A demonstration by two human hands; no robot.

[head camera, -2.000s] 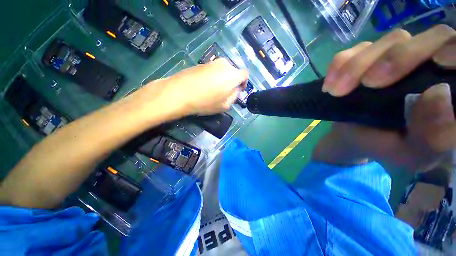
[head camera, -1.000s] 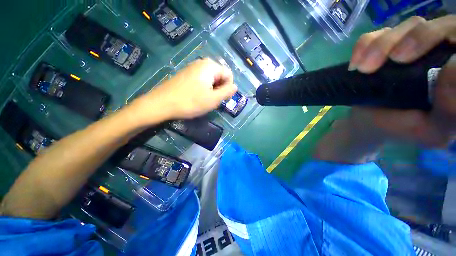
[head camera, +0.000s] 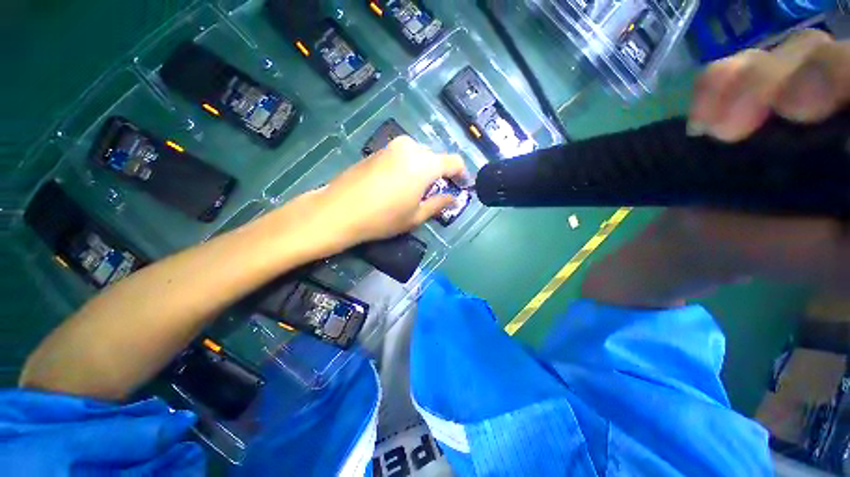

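Note:
My right hand (head camera: 769, 88), partly cut off by the right edge, grips the thick black electric screwdriver (head camera: 606, 172), which points left. Its tip is close to my left fingertips. My left hand (head camera: 405, 182) is over a handheld terminal (head camera: 450, 202) in the blister tray (head camera: 326, 154); the hand covers the terminal's middle. The thumb and finger are near the driver tip; whether they hold a small screw cannot be told. Another terminal (head camera: 485, 112) with a bright exposed end lies in the pocket just behind, to the right.
Several more black terminals (head camera: 233, 93) with orange side keys lie in tray pockets at left and top. A second blister tray (head camera: 610, 42) is at the top right, near a blue item (head camera: 732, 28). A black cord (head camera: 522, 65) runs past the tray. Dark parts (head camera: 802, 391) are at lower right.
Since one second ago, the thumb and finger of my left hand have come to the driver tip. The tray appears lower in the view. My right hand still holds the screwdriver.

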